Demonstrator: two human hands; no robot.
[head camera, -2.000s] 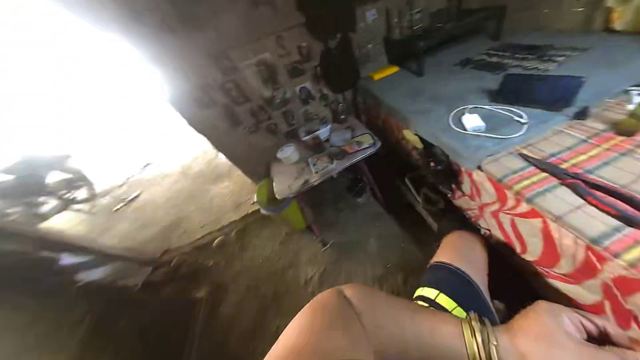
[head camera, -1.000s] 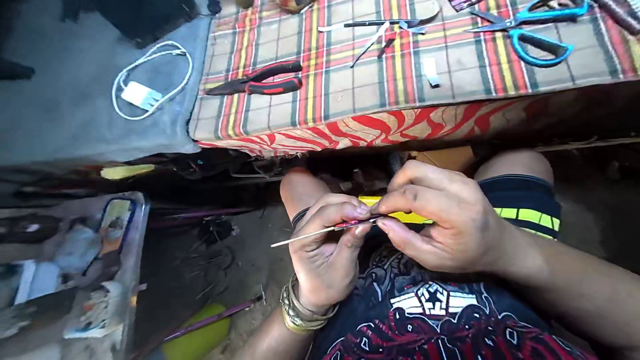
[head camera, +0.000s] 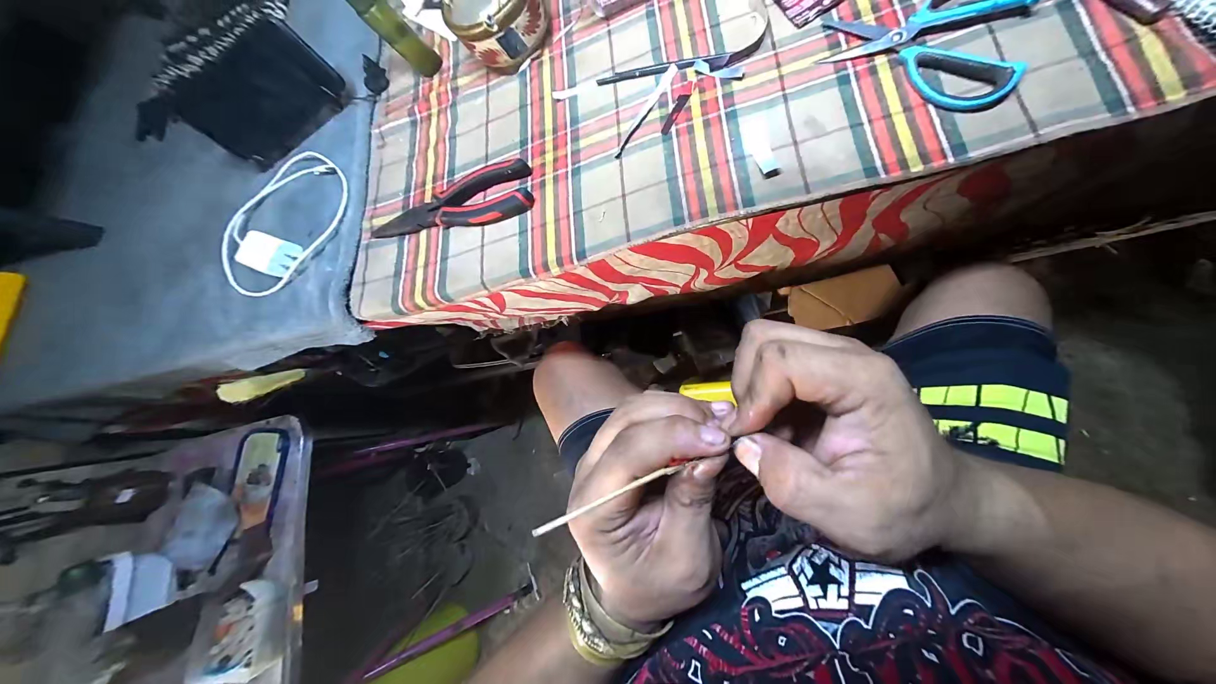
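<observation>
A thin pale wooden stick (head camera: 608, 497) sticks out to the left from my left hand (head camera: 651, 503), its other end pinched between thumb and fingers beside a bit of something red. Gold-coloured bangles circle that wrist. My right hand (head camera: 845, 437) meets the left fingertips, thumb and forefinger closed on something small and dark, mostly hidden. Both hands are above my lap, and a yellow object (head camera: 708, 391) shows behind them. Needle-nose pliers (head camera: 461, 201) with black and red handles lie on the plaid cloth (head camera: 570, 223), as do blue-handled scissors (head camera: 912, 43).
Narrow strips (head camera: 665, 95) and a small white piece (head camera: 760, 142) lie on the cloth near a decorated round container (head camera: 494, 28). A white charger with cable (head camera: 269, 254) rests on the blue-grey surface. At lower left stands a clear plastic-edged tray (head camera: 302, 494) of small items.
The view has swung from the room and doorway to the lap and cloth. Both hands stay together around the stick since one second ago.
</observation>
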